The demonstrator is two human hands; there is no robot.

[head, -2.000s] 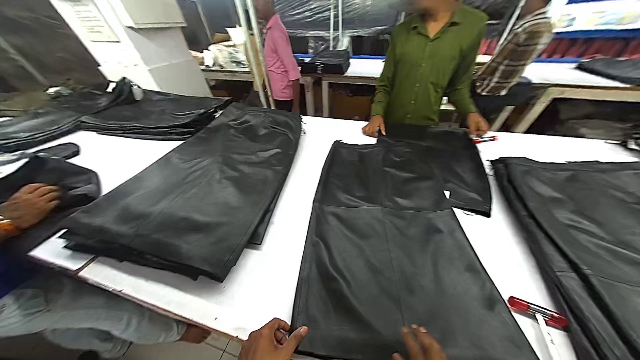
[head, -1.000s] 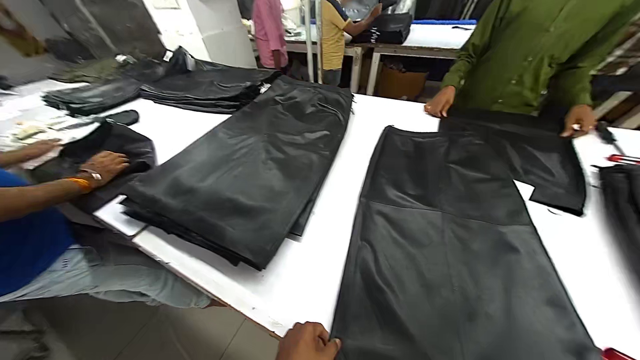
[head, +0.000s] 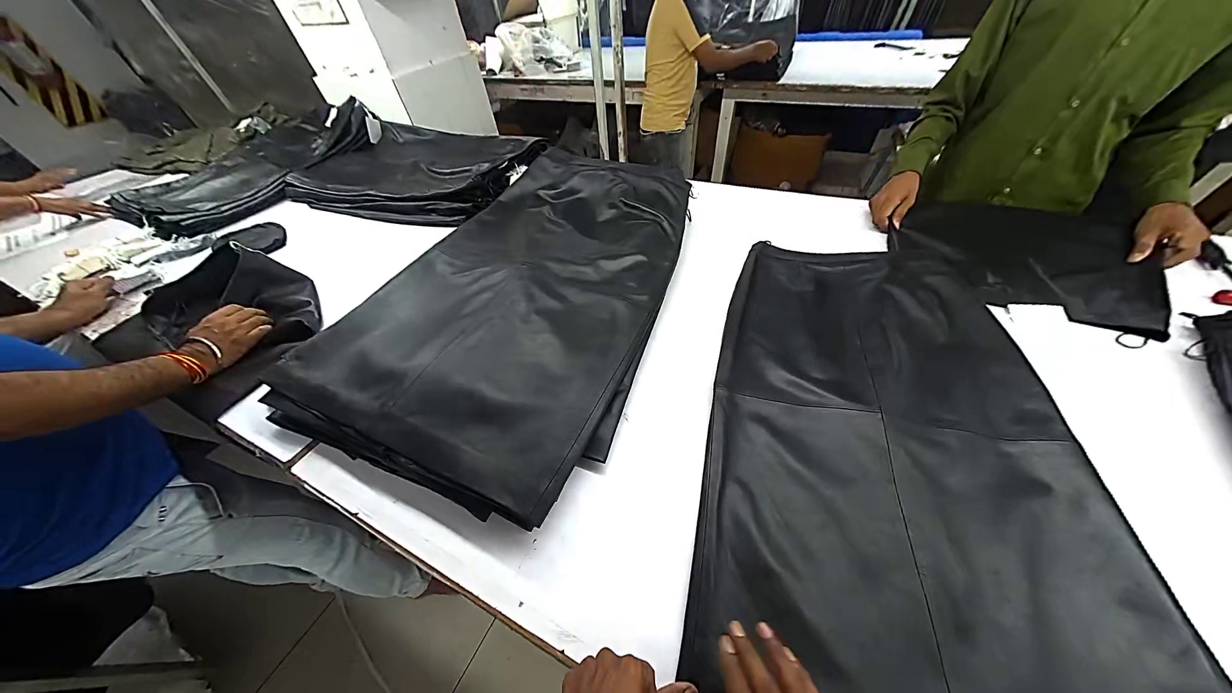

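A black leather skirt (head: 895,462) lies flat on the white table (head: 597,539), its wide end toward me. My left hand (head: 616,672) is at the bottom edge of the view, beside the skirt's lower left corner; its fingers are bent, and whether they grip the hem cannot be told. Just right of it, my right hand (head: 760,662) rests with fingers spread on the leather near the hem. Across the table, a person in a green shirt (head: 1068,115) holds a smaller black piece (head: 1030,255) that meets the skirt's upper right part.
Left of the skirt lies a stack of black leather skirts (head: 500,327). More folded black garments (head: 414,173) lie farther back. A person in a blue shirt (head: 87,462) handles a dark leather piece (head: 250,289) at the left. A metal pole (head: 618,87) rises behind the table.
The view has swung left and shifted. My right hand, out of view one second ago, shows again on the skirt near the hem.
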